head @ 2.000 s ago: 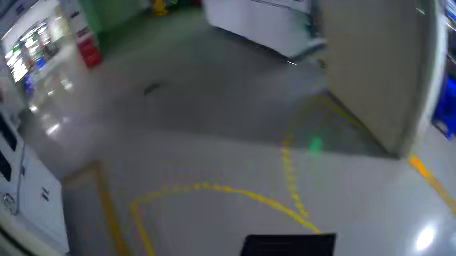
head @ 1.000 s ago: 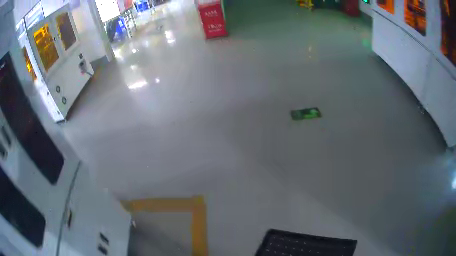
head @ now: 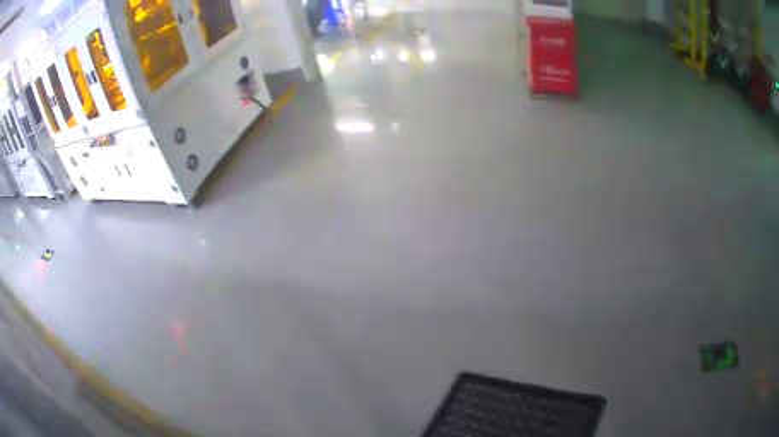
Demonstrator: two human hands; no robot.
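A black component tray point(head: 521, 412) with a grid of pockets shows at the bottom edge of the picture, right of the middle. Its far edge and far corners are in view, and its near part is cut off by the picture's edge. I cannot tell whether the pockets hold parts. Neither my left hand nor my right hand is in the picture, so how the tray is held is hidden.
White machines point(head: 184, 111) with orange windows stand at the upper left. A red box-like stand point(head: 553, 56) is at the back right, with yellow posts point(head: 694, 38) beyond it. A green floor marker point(head: 718, 356) lies at the lower right. A yellow line point(head: 90, 375) curves at the lower left.
The view has turned left and moved forward. The nearby machine at the left has left the picture, the orange-windowed machines look larger, and the floor marker has shifted down and right. The tray stays at the bottom.
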